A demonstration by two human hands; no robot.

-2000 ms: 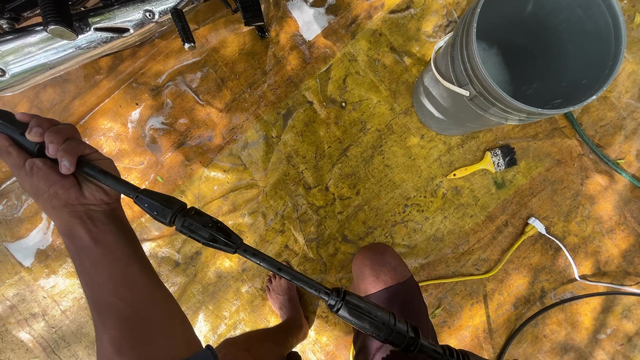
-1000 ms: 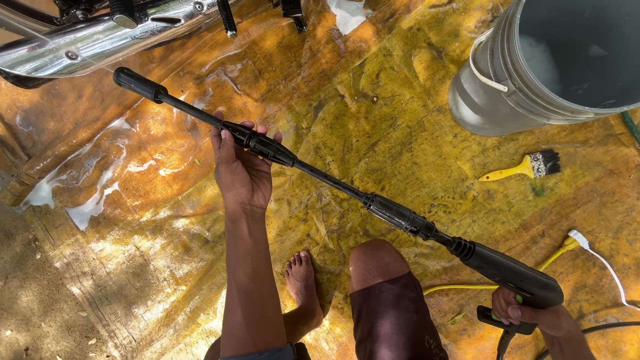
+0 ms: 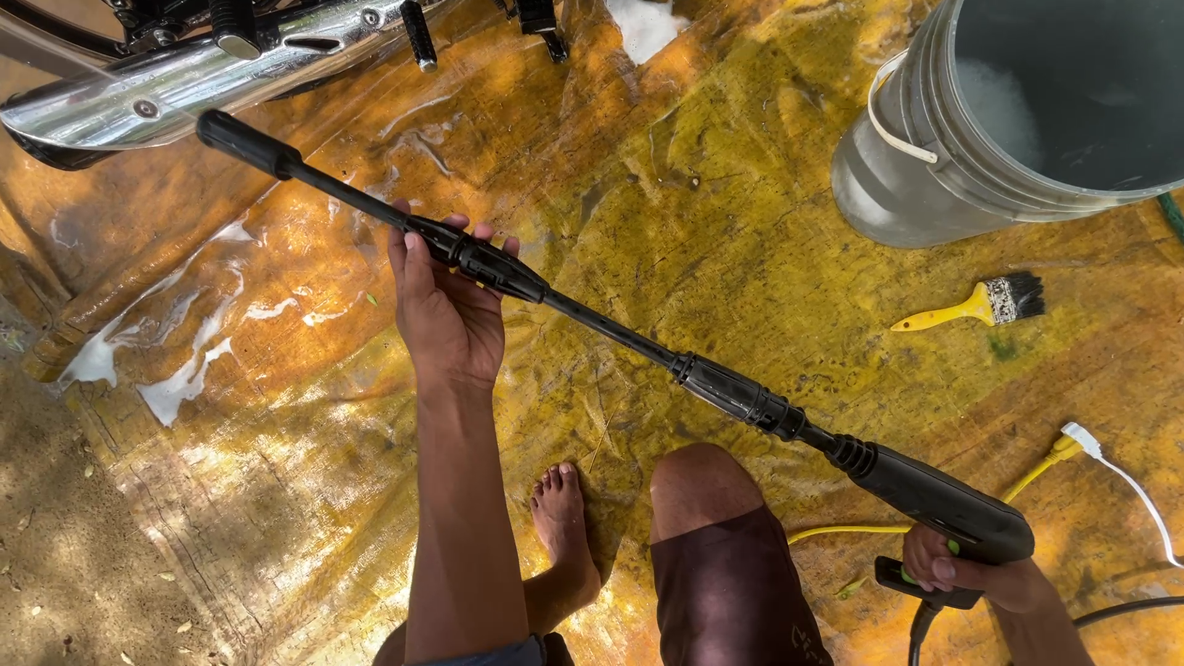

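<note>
A black pressure washer wand (image 3: 610, 333) lies diagonally across the view, its nozzle end at the upper left near a motorcycle's chrome exhaust. My left hand (image 3: 453, 301) supports it palm up from below at the joint in the lance, with the thumb and fingertips around that joint. At the lower right, my right hand (image 3: 962, 564) grips the handle of the pressure washer gun (image 3: 943, 499), near a green part. A black hose (image 3: 920, 634) runs down from the grip. Part of the right hand is hidden behind the gun body.
The chrome exhaust (image 3: 222, 83) crosses the upper left. A grey bucket (image 3: 888, 185) of cloudy liquid stands upper right. A yellow-handled paintbrush (image 3: 971, 307), joined yellow and white cords (image 3: 1073, 444) and foam patches (image 3: 190, 384) lie on the orange plastic tarp (image 3: 592, 388). My bare foot and knee are below.
My left hand was near the nozzle end two seconds ago; it is now at the lance's middle joint. My right hand and the gun body have come into view. The view has shifted left.
</note>
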